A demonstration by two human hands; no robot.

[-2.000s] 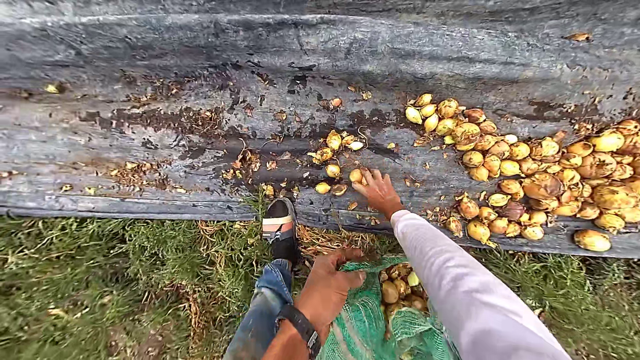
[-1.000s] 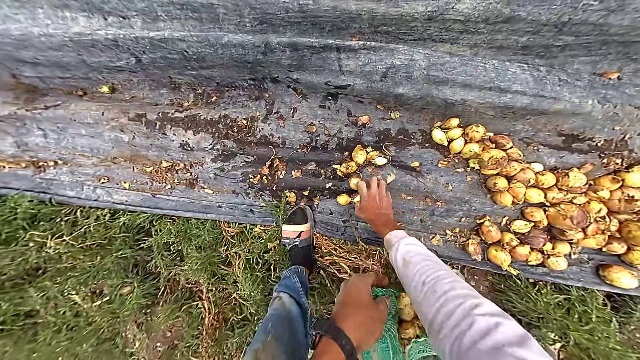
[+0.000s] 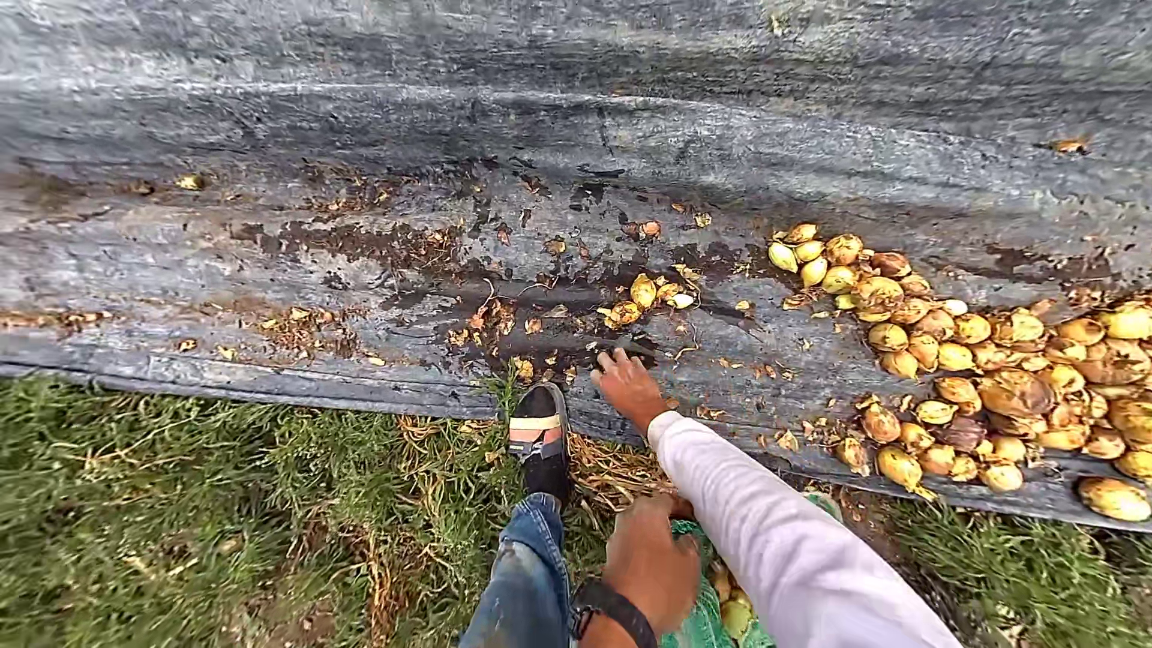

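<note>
My right hand (image 3: 627, 385), in a white sleeve, reaches low over the grey ground sheet (image 3: 450, 382), just below a few loose onions (image 3: 643, 292); whether something is under its fingers cannot be told. With a dark watch strap at the wrist, my left hand (image 3: 652, 558) grips the rim of a green mesh sack (image 3: 706, 621). Onions (image 3: 736, 614) show inside the sack, partly hidden by my right forearm. A large heap of yellow-brown onions (image 3: 1017, 391) lies on the sheet at the right.
My foot in a sandal (image 3: 540, 427) stands at the sheet's near edge. Dry skins and debris (image 3: 306, 328) are scattered over the sheet. Grass (image 3: 270, 504) borders it on the near side. One single onion (image 3: 190, 182) lies far left.
The two onions that lay nearest my right hand below the small cluster no longer show there. My left hand stays at the sack. The view has shifted somewhat.
</note>
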